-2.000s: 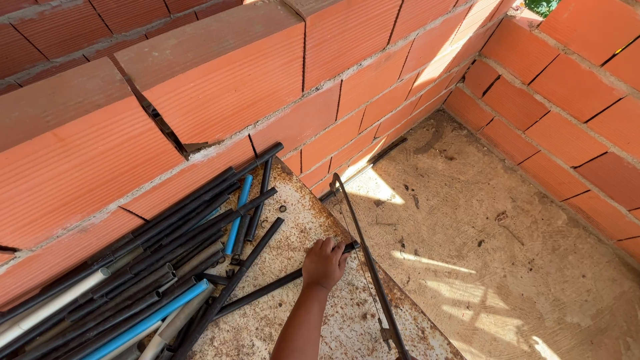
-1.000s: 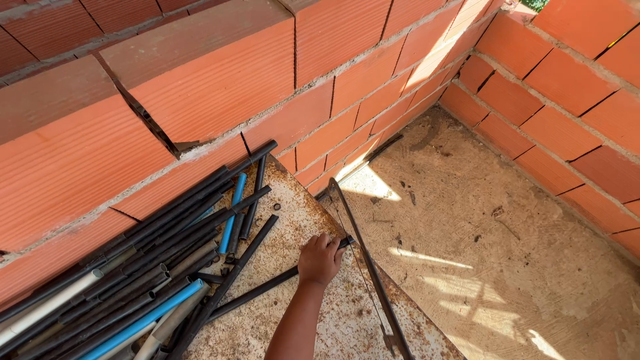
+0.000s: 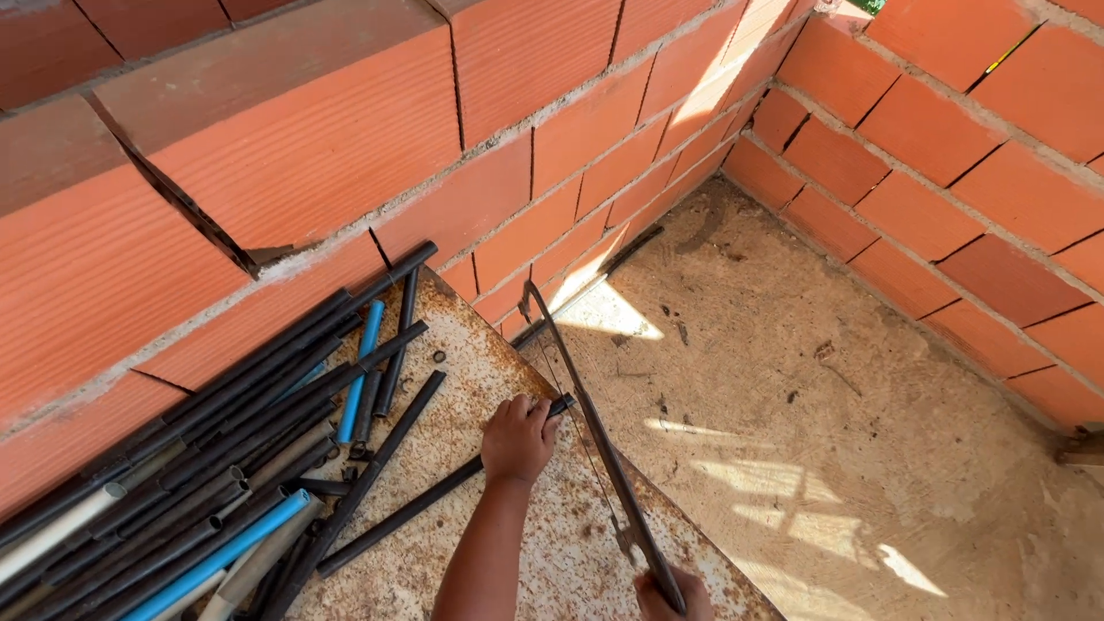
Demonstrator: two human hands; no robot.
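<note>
My left hand (image 3: 517, 438) grips a black plastic pipe (image 3: 405, 519) near its far end and holds it on a rusty metal sheet (image 3: 466, 341). At the bottom edge, my right hand (image 3: 673, 595) is closed around the near end of a hacksaw (image 3: 593, 418). The saw's thin blade crosses the pipe just right of my left hand, near the sheet's edge. Whether the blade has cut into the pipe cannot be seen. Left of the hands lies a pile of black pipes (image 3: 285, 379), with blue pipes (image 3: 226, 552) and a white pipe (image 3: 65, 528) among them.
A hollow clay brick wall (image 3: 345, 129) runs along the left and behind the sheet. A second brick wall (image 3: 940, 172) stands at the right. Below the sheet's edge lies a rough concrete floor (image 3: 776, 371) with patches of sunlight. A small black ring (image 3: 439, 356) rests on the sheet.
The hacksaw has shifted a little along its length across the pipe, and my right hand has come into view at the bottom. My left hand keeps its hold on the pipe.
</note>
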